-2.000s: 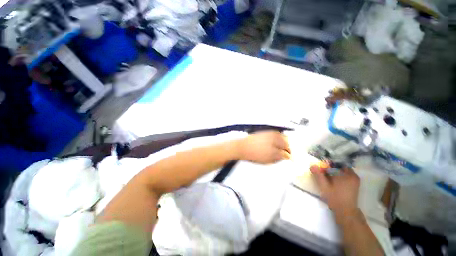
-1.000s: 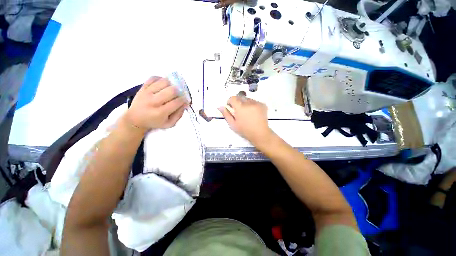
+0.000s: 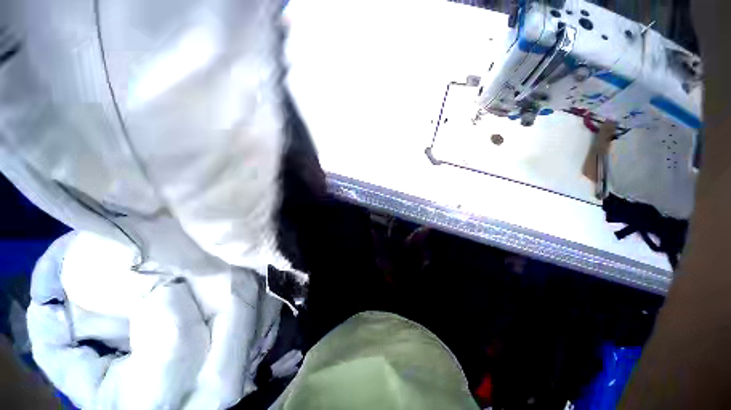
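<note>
A large white padded garment piece (image 3: 208,120) hangs raised and close to the camera across the upper left, with a dark fabric edge (image 3: 300,160) along its right side. A small dark tab (image 3: 286,284) shows at its lower corner. A puffy white part (image 3: 152,328) lies below it at the lower left. Neither my left hand nor my right hand is in view. A blurred brown shape, probably my right arm, fills the right edge. The sewing machine head (image 3: 613,68) stands at the upper right with no cloth under its needle.
The white table (image 3: 377,104) has a measuring-tape-like front edge (image 3: 481,227). A dark strip bundle (image 3: 645,223) and a brown piece (image 3: 597,156) lie right of the needle. A blue bin (image 3: 613,376) is below the table at the lower right.
The white garment has risen off the table toward the camera at the left. Both hands have left the view. The machine appears farther right in the view.
</note>
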